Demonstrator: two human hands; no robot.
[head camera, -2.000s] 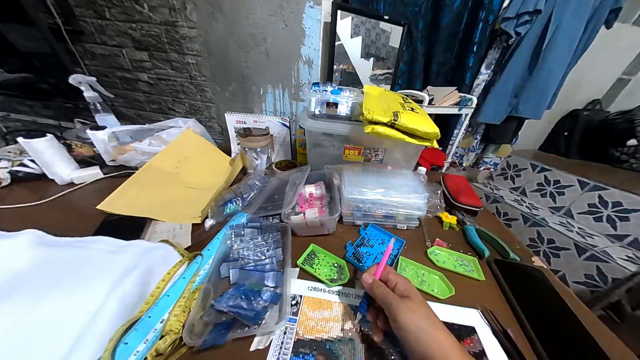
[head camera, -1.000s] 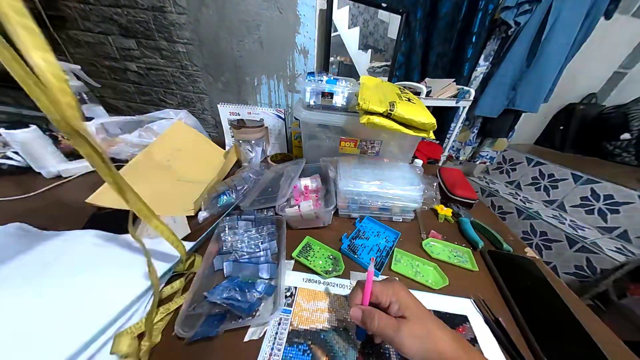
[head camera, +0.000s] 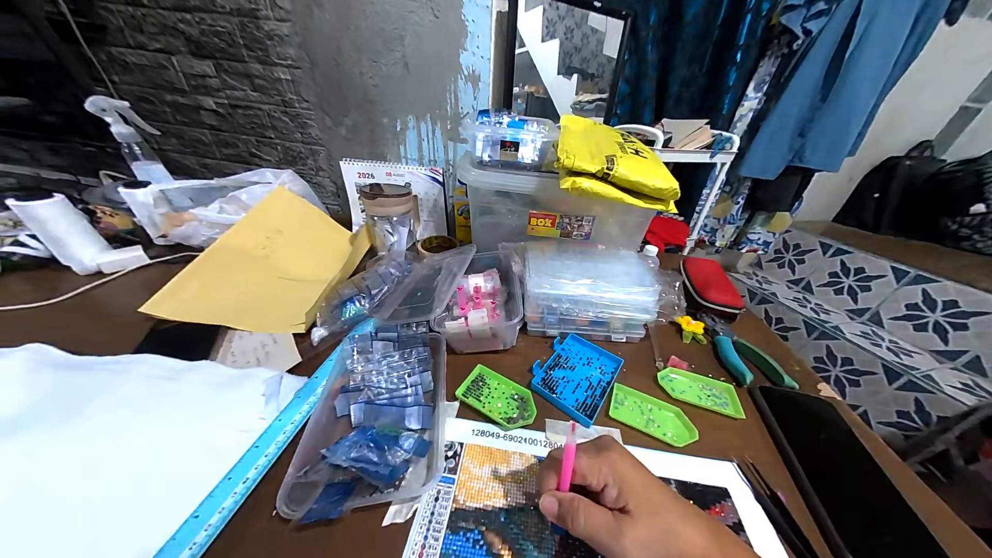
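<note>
My right hand (head camera: 612, 496) grips a pink diamond-painting pen (head camera: 568, 457) over a partly covered diamond painting canvas (head camera: 496, 477). The pen stands nearly upright, and its lower end is hidden by my fingers. Just beyond the canvas sit a blue tray (head camera: 579, 380) with dark drills in rows, a green tray (head camera: 496, 397) with dark drills, and two more green trays (head camera: 653, 415) (head camera: 701, 391) with pale drills. To the left of the canvas is a clear plastic container (head camera: 438, 434) full of small bags (head camera: 376, 457). My left hand is not in view.
A blue ruler (head camera: 256, 465) and white cloth (head camera: 116, 442) lie left. Dark tweezers (head camera: 771, 496), a black phone (head camera: 845, 473) and pliers (head camera: 748, 360) are at right. Behind stand a container of pink-marked rolls (head camera: 477, 306), stacked clear cases (head camera: 590, 291) and a large storage box (head camera: 504, 201).
My right hand with the pen has come down from near the blue tray to the canvas. A yellow tape measure, raised at the left one second ago, is out of view.
</note>
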